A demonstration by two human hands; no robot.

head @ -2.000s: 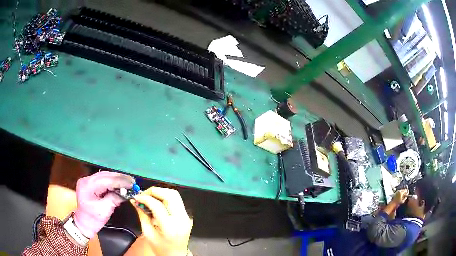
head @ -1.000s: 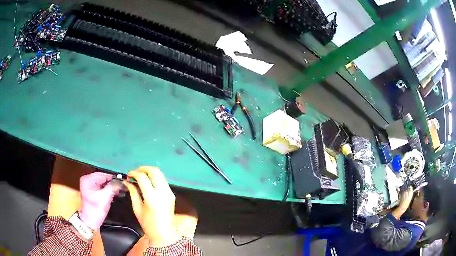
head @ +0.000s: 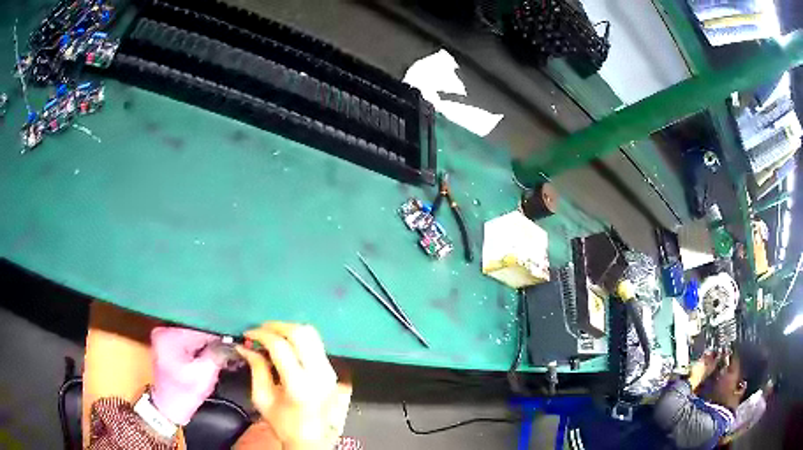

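Note:
A small circuit board [head: 231, 344] is held between my two hands over my lap, at the bench's front edge; it is mostly covered by fingers and blurred. My left hand [head: 183, 369], in a pink-white glove, grips its left side. My right hand [head: 295, 373], yellow-orange in look, pinches its right side with thumb and fingers. Tweezers [head: 387, 301] lie on the green bench to the right of my hands. Another circuit board [head: 426, 228] lies beyond them, beside side cutters [head: 455, 215].
A long black slotted rack [head: 273, 83] lies at the back. Boards are heaped [head: 66, 44] at far left. A white-yellow block [head: 515, 249], dark spool [head: 540, 201] and soldering station [head: 559, 316] stand right. A person [head: 704, 404] sits at far right.
The camera view has shifted, so the bench items appear further right and lower. The blue part on the held board, seen earlier, is now hidden. Both hands stay on the board.

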